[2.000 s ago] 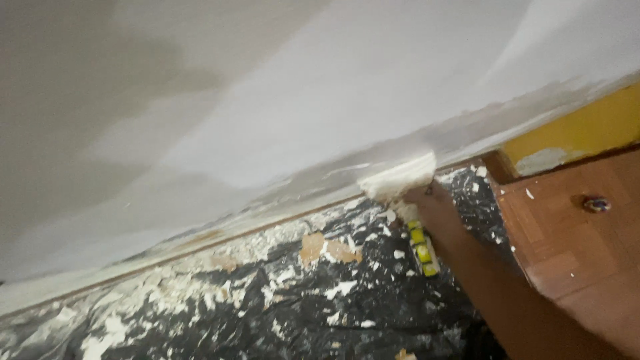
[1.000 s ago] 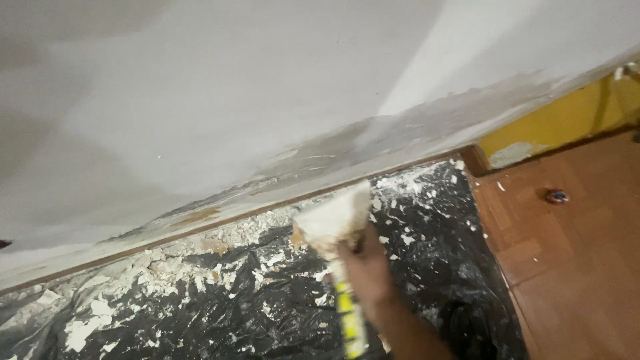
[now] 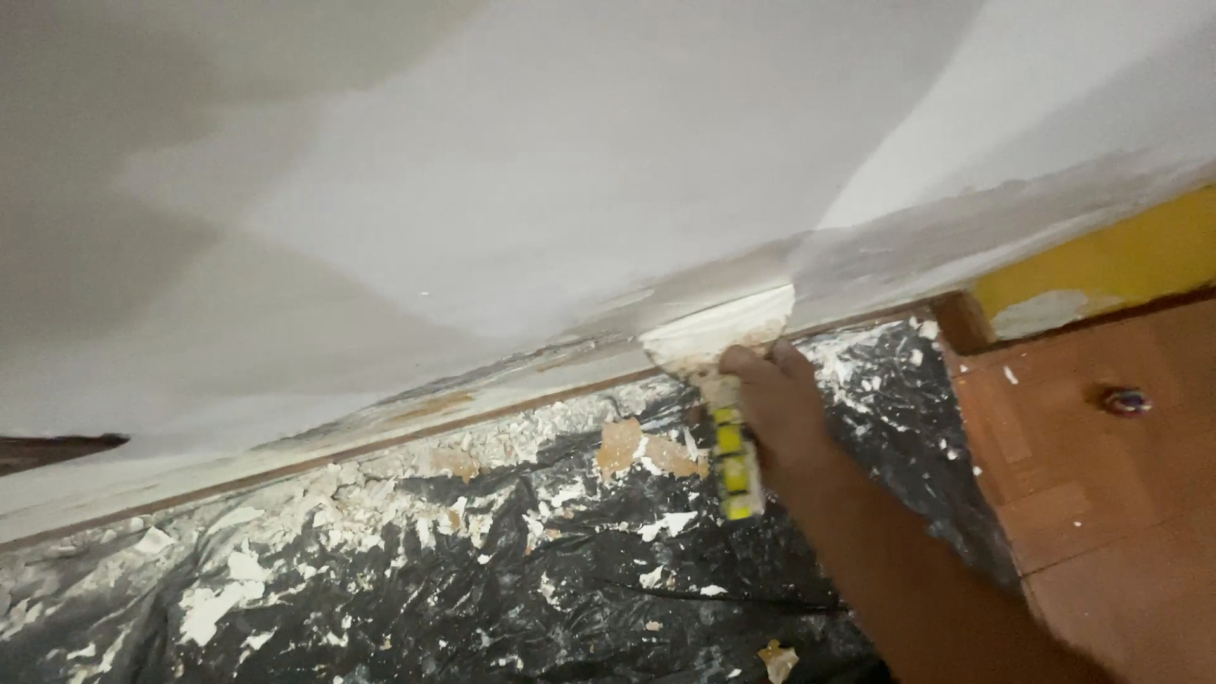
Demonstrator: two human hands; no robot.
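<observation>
My right hand grips a wide putty knife near where its blade meets the yellow-and-black handle. The blade is coated with white filler, and its broad edge lies against the lower part of the grey-white wall, just above the thin brown strip at the wall's foot. A darker, rough band of damp-looking filler runs along the wall beside the blade. Below the knife a black plastic sheet covers the floor, strewn with white flakes and crumbs. My left hand is out of view.
Tan flakes lie on the sheet near the handle. To the right are wooden floor tiles with a small dark round object on them. A yellow wall section with a whitish patch meets the floor there. A dark brown object shows at far left.
One second ago the knife was over the plastic sheet, away from the wall; now its blade is up against the wall. My right hand has stayed closed on it.
</observation>
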